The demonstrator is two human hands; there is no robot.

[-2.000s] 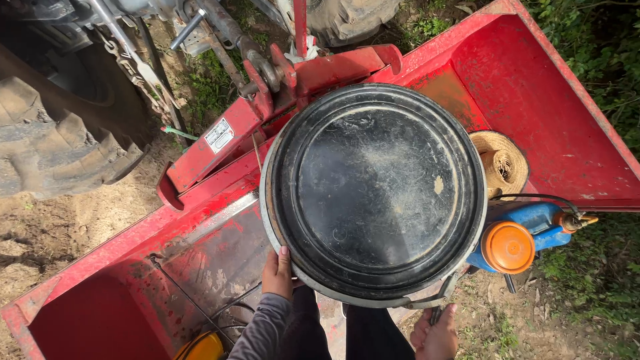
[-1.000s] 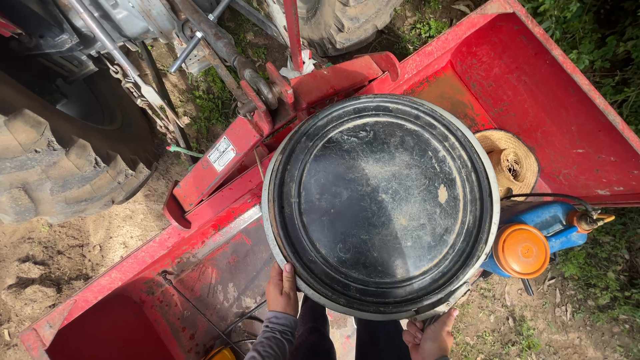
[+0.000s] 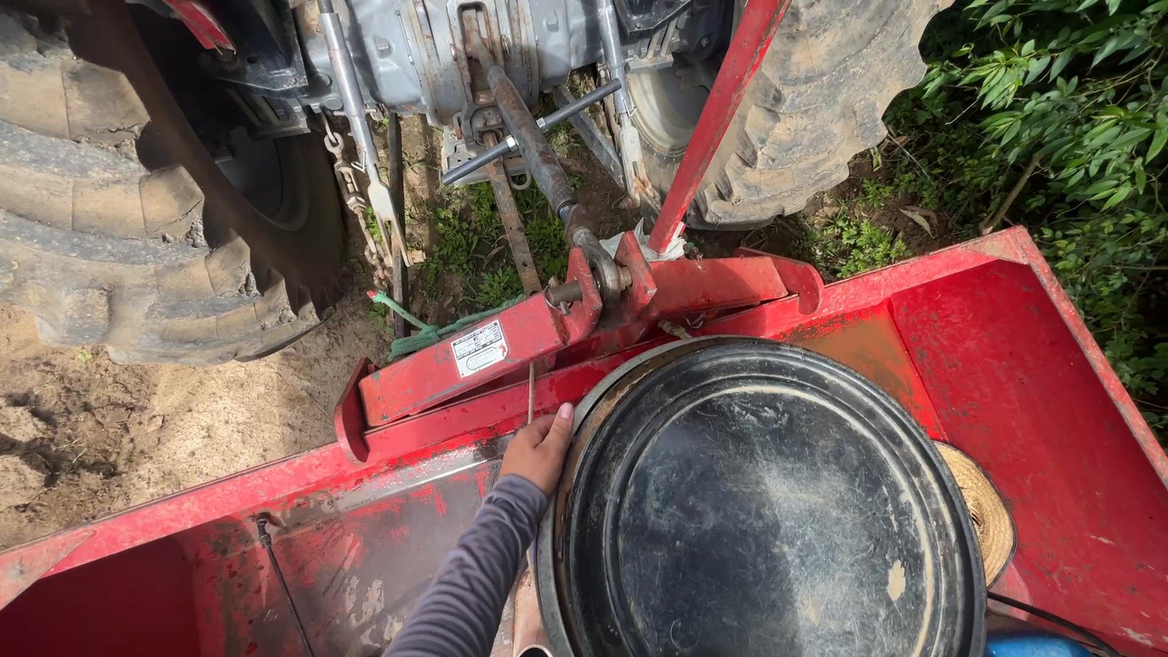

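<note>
A large round black drum lid (image 3: 776, 511) with a metal rim band fills the lower centre of the head view, above a red metal transport box (image 3: 1004, 365). My left hand (image 3: 540, 449) rests at the lid's left rim, thumb on the edge; its fingers are partly hidden, so its grip is unclear. My right hand is out of the picture. To the lid's right, a woven straw hat (image 3: 978, 511) lies partly covered in the box. Part of a blue container (image 3: 1036, 644) shows at the bottom edge.
Behind the box stand tractor tyres (image 3: 155, 228) and a rusty top link (image 3: 529, 137) joined to the red hitch frame (image 3: 474, 351). A black cord (image 3: 283, 584) lies in the box's left part. Leafy bushes (image 3: 1086, 119) grow at the right.
The view has shifted towards the tractor. My left hand has moved up along the lid's left rim. My right hand, at the lid's lower right before, has left the view.
</note>
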